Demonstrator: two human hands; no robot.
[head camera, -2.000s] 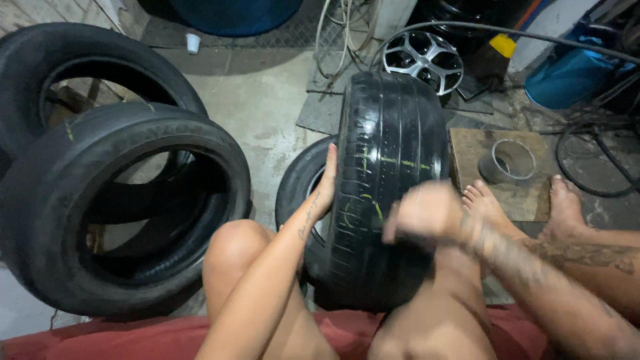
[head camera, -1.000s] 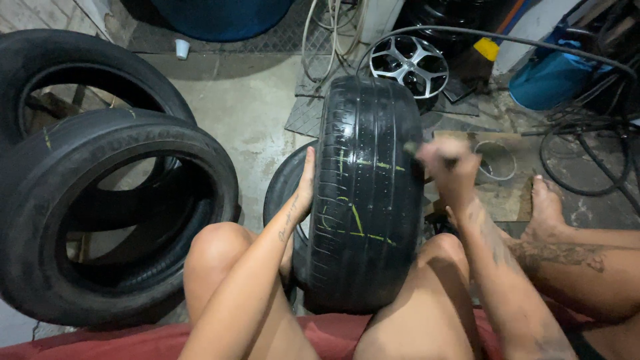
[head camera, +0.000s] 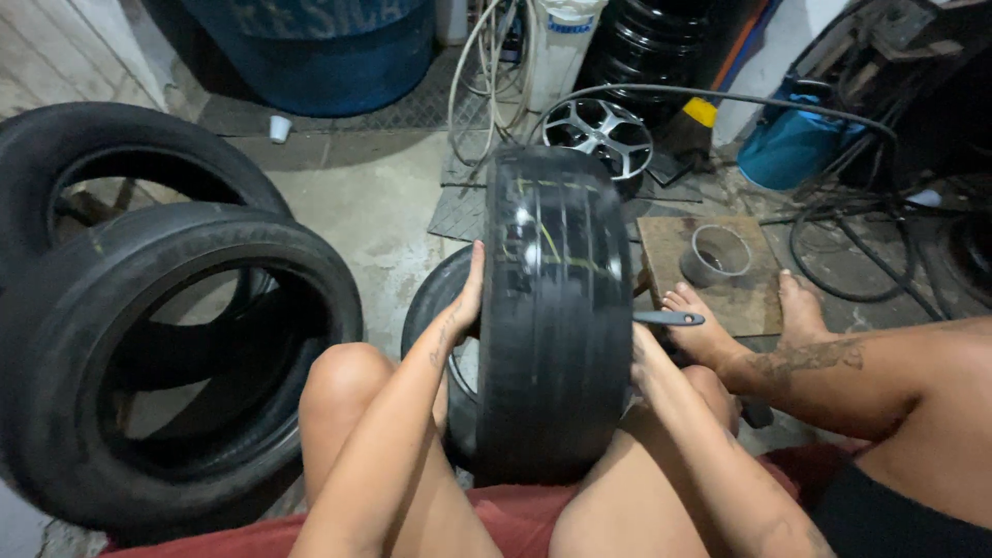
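A black car tire (head camera: 554, 333) stands upright between my knees, its wet, shiny tread facing me and marked with yellow-green lines. My left hand (head camera: 470, 294) lies against its left sidewall, with the fingers partly out of sight. At the right sidewall is my right hand (head camera: 640, 356), mostly hidden by the tire. A grey handle (head camera: 670, 318) with a hole at its end sticks out beside that hand; the tool's head cannot be seen. On a wooden stool (head camera: 659, 240) to the right stands a clear plastic cup (head camera: 714, 254) with a little dark liquid.
Two tires (head camera: 46, 341) lean together at the left; another tire (head camera: 422, 302) lies behind mine. Beyond are an alloy wheel (head camera: 598, 136), a blue barrel (head camera: 333, 62), hoses (head camera: 821, 287) and a teal container (head camera: 783, 147). Another person's bare foot (head camera: 701, 329) rests at the stool.
My right hand has moved from beside the tread down to the tire's right sidewall. The yellow-green marks sit higher on the tread than a second ago, so the tire has turned away from me.
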